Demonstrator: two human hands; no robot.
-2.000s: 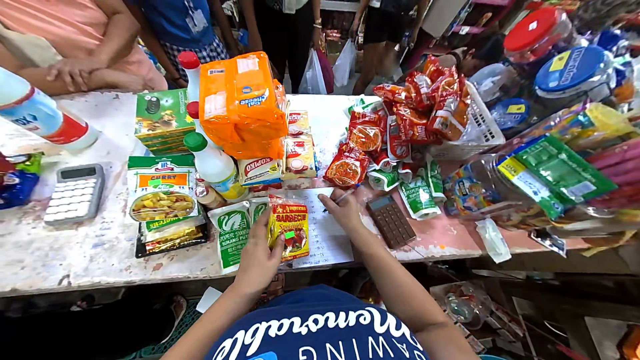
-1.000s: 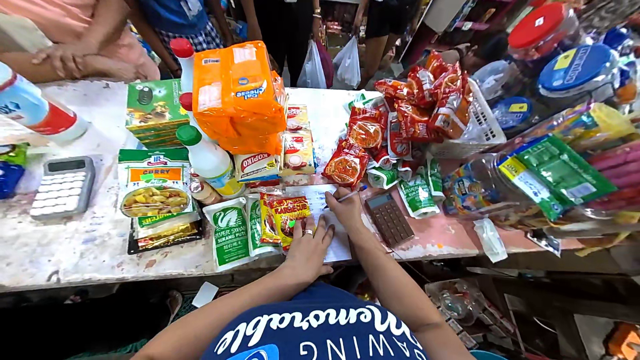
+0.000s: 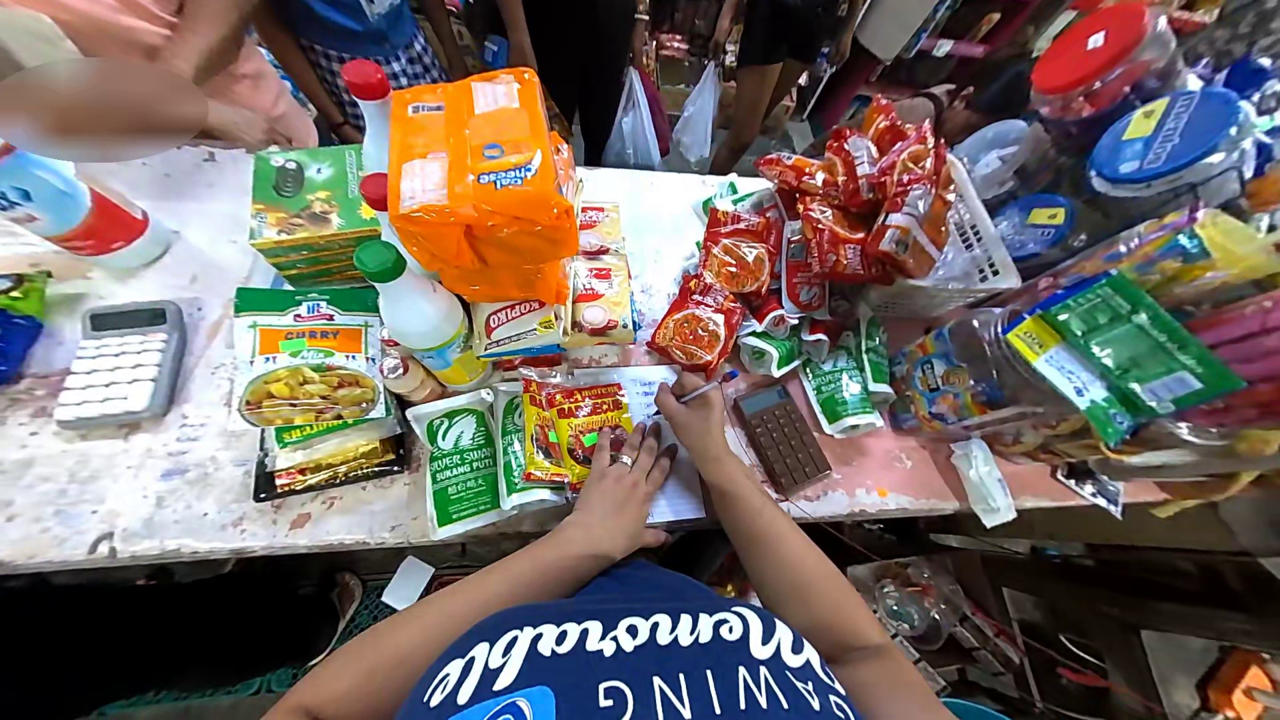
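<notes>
My right hand [image 3: 693,415] holds a pen [image 3: 706,387] over a sheet of lined paper [image 3: 680,490] that bears handwriting. My left hand [image 3: 622,490] lies flat with fingers apart on the paper's left part, its fingertips at the edge of yellow and red barbecue mix packets [image 3: 575,430]. Those packets overlap green and white vinegar pouches [image 3: 462,465]. Just right of the paper lies a brown calculator [image 3: 783,440]. Behind the packets stand coffee packs [image 3: 600,300], a green-capped bottle [image 3: 420,315] and orange cheese snack packs [image 3: 480,170].
A curry mix pouch [image 3: 310,370] and a grey calculator [image 3: 122,365] lie at left. Red sauce pouches [image 3: 840,220] heap in and around a white basket [image 3: 975,240]; plastic jars [image 3: 1165,140] stand at right. People stand across the table, some with plastic bags [image 3: 632,125].
My left hand has let go of the barbecue packet it held two seconds ago and moved right onto the paper. The packets lie beside the vinegar pouches. My right hand stays at the paper with the pen.
</notes>
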